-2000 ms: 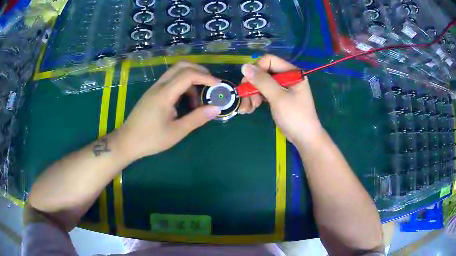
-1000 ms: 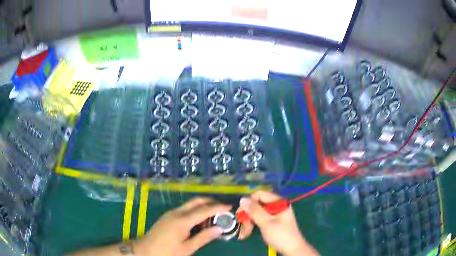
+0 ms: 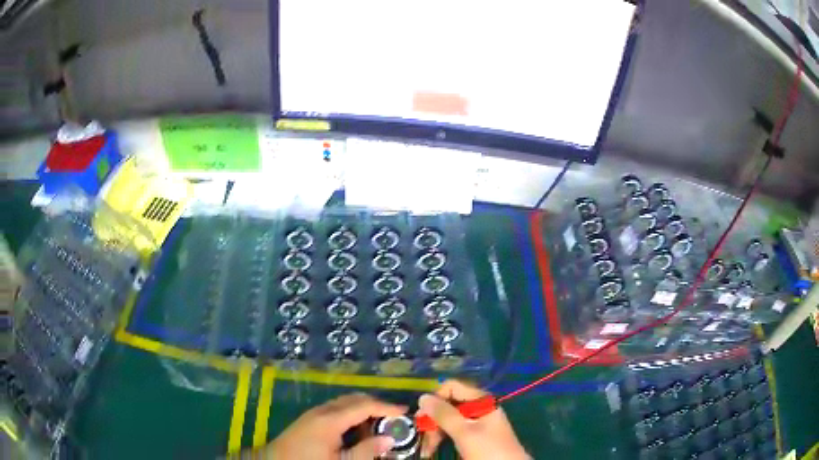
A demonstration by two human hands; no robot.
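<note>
A round speaker driver (image 3: 397, 432) with a silver ring and pale centre shows at the bottom middle edge of the view. My left hand (image 3: 337, 429) holds it by the rim between thumb and fingers. My right hand (image 3: 471, 429) grips a red test clip (image 3: 476, 409), whose tip is at the driver's right side; whether it touches a contact is too small to tell. A thin red test lead (image 3: 575, 364) runs from the clip up to the right. Both hands are cut off by the bottom edge.
A clear blister tray (image 3: 480, 296) with rows of ringed units lies ahead. Stacked blister trays (image 3: 620, 243) sit behind red tape, with a dark-pocketed tray (image 3: 705, 409) at lower right. Other trays (image 3: 67, 305) lie left. A monitor (image 3: 440, 72) stands behind, with a yellow perforated holder (image 3: 139, 207) back left.
The view has tilted up, so the monitor shows more and the hands sit lower in the picture. The driver and red clip remain held close together.
</note>
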